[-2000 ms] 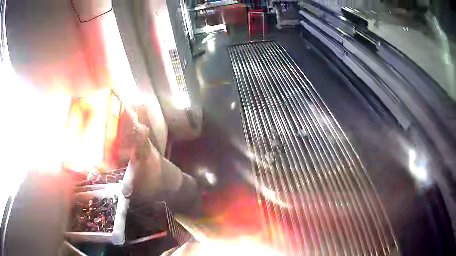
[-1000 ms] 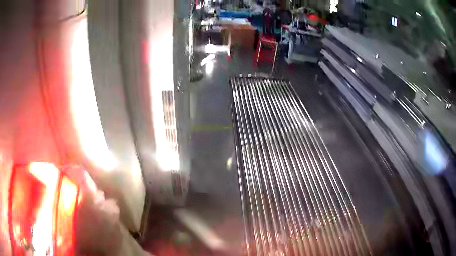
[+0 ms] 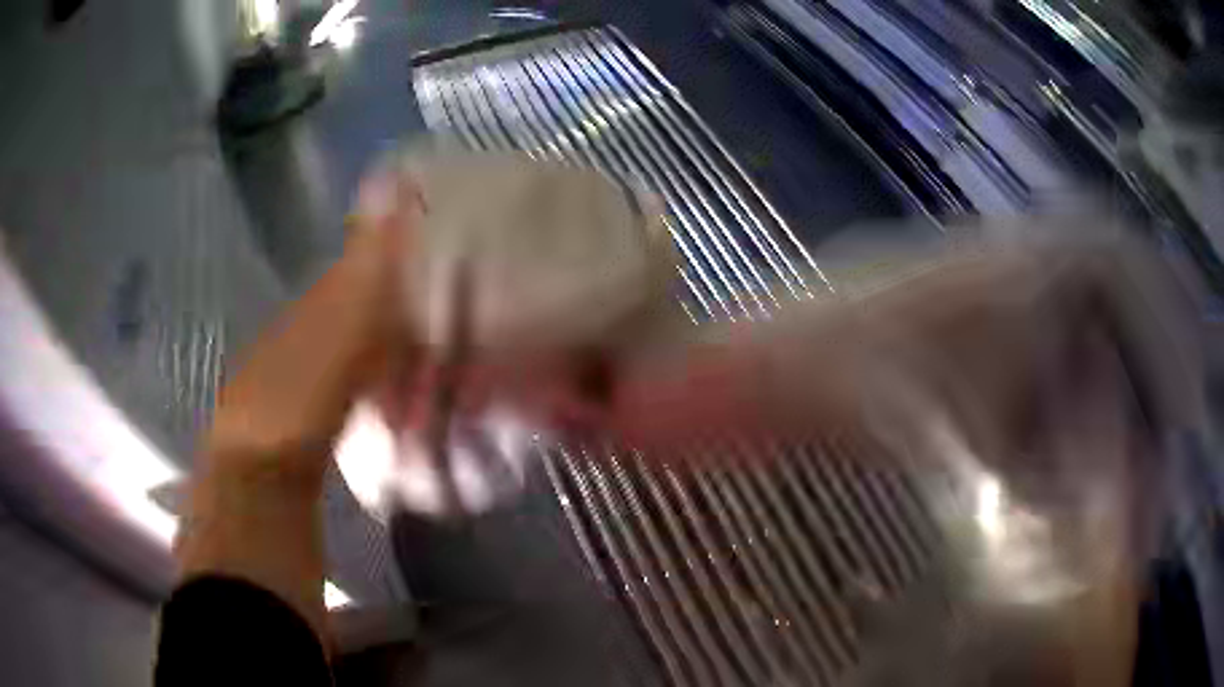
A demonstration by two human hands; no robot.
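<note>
A blurred pale grey-beige cloth bundle (image 3: 524,248), with a reddish patch along its middle, stretches across the view above the rods. My left hand (image 3: 369,289) grips its left end, with a black sleeve at the wrist. At the right, a blurred skin-coloured part of my right arm (image 3: 1107,611) rises towards the cloth's right end; the right hand cannot be made out. The frame of parallel metal rods (image 3: 698,550) lies below and behind the cloth, which hides its middle.
Long, pale loaded frames (image 3: 873,94) lie along the upper right. A pale cabinet-like surface (image 3: 121,175) stands at the left, with a bright curved glare below it. Dark floor (image 3: 738,121) shows between the rod frame and the loaded frames.
The cloth and my left hand have come into view in front of the rods. The view has tilted down, and the red stool and worktables at the back have left the picture.
</note>
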